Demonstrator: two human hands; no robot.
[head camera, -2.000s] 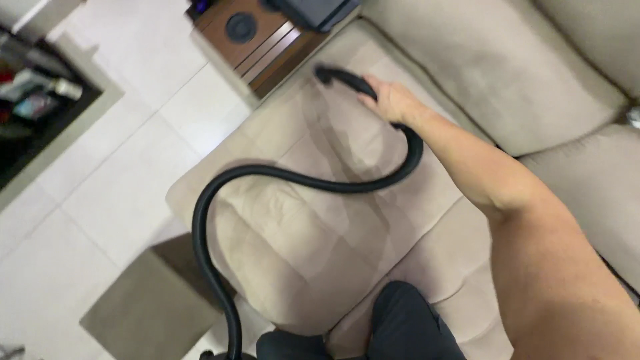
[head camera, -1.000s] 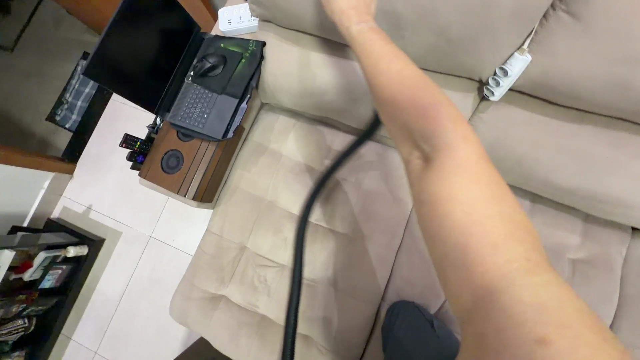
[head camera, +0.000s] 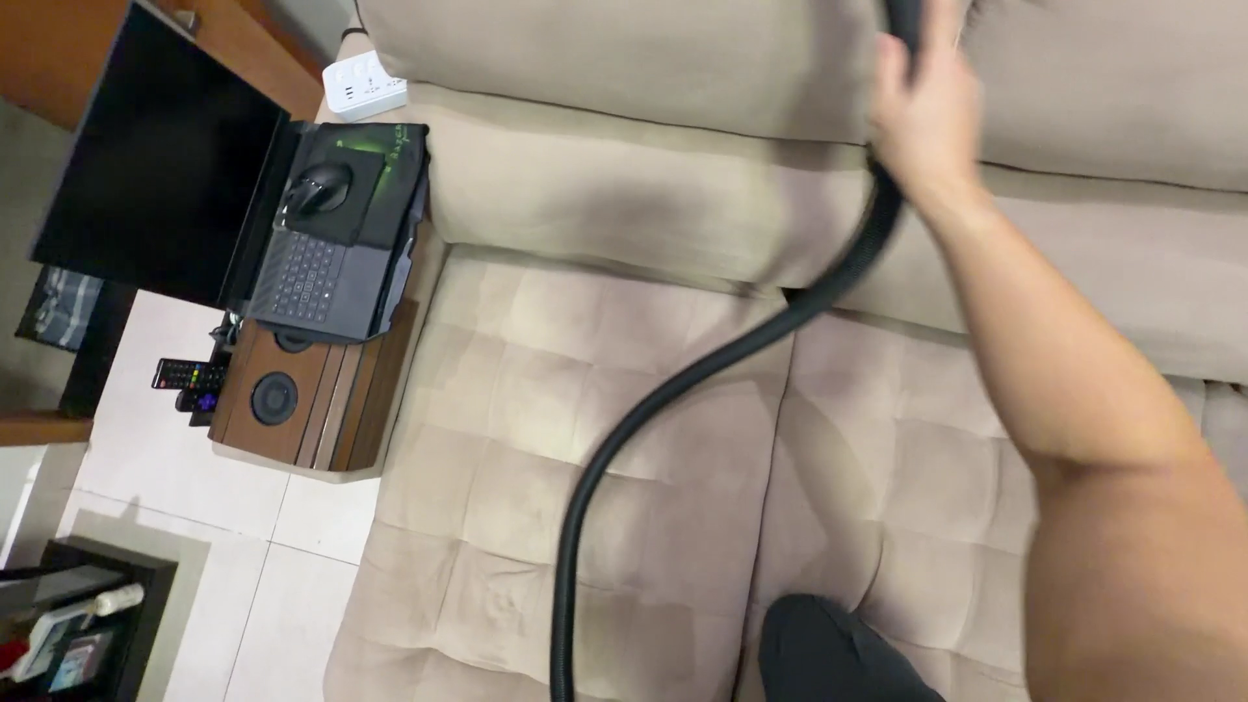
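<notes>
My right hand (head camera: 931, 122) is wrapped around the upper end of a black vacuum cleaner hose (head camera: 682, 380), in front of the sofa's beige back cushion (head camera: 624, 68). The far end of what I hold lies beyond the top edge of the view. From my hand the hose curves down and left across the tufted seat (head camera: 526, 429) and leaves at the bottom edge. My left hand is out of view. My knee in dark trousers (head camera: 829, 648) shows at the bottom.
On the left armrest are an open laptop (head camera: 312, 278) with a mouse (head camera: 320, 187) on top, a brown wooden panel with cup holders (head camera: 275, 398), and remotes (head camera: 190, 374) beside it. A white power strip (head camera: 363, 86) sits behind. A dark shelf (head camera: 117, 604) stands at lower left.
My right hand has moved with the hose from over the seat near the armrest to the back cushions. The view has turned and shifted toward the sofa's back.
</notes>
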